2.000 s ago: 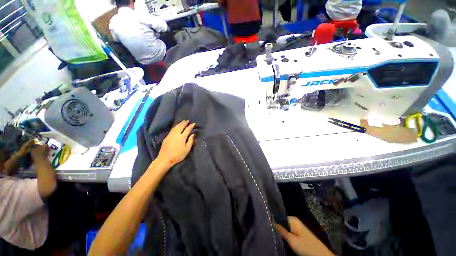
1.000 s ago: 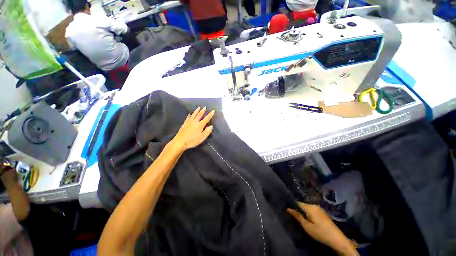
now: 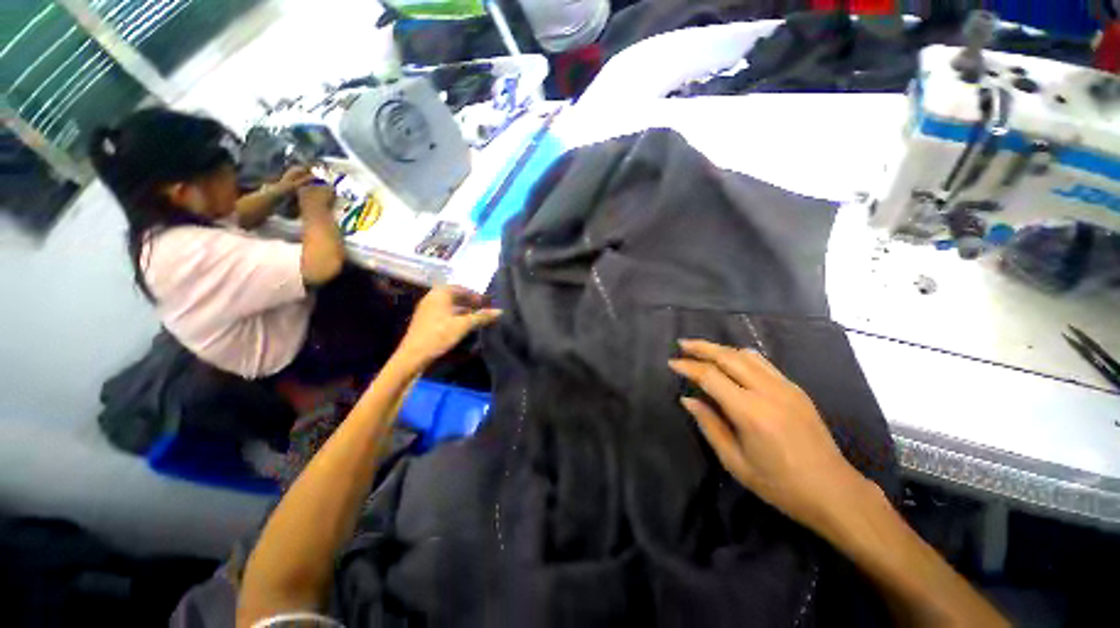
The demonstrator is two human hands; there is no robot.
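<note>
A dark grey garment (image 3: 688, 258) with pale dashed stitch lines lies bunched over the table's front edge and down over my lap. My left hand (image 3: 445, 331) is at the garment's left edge, with fingertips touching the cloth; whether they pinch it I cannot tell. My right hand (image 3: 768, 429) lies on the middle of the garment, palm down, fingers spread. The white sewing machine (image 3: 1044, 153) with a blue stripe stands to the right of the garment, cut off by the picture's edge.
Black snips (image 3: 1091, 356) lie on the white table (image 3: 983, 399) at the right edge. A person in a pink top (image 3: 233, 294) sits at the left near another machine (image 3: 405, 141). A blue crate (image 3: 445, 411) is below my left forearm. Dark cloth (image 3: 823, 52) lies behind.
The view has swung left. My right hand has moved from the garment's lower right edge onto its middle. My left hand has moved from its top to the left edge.
</note>
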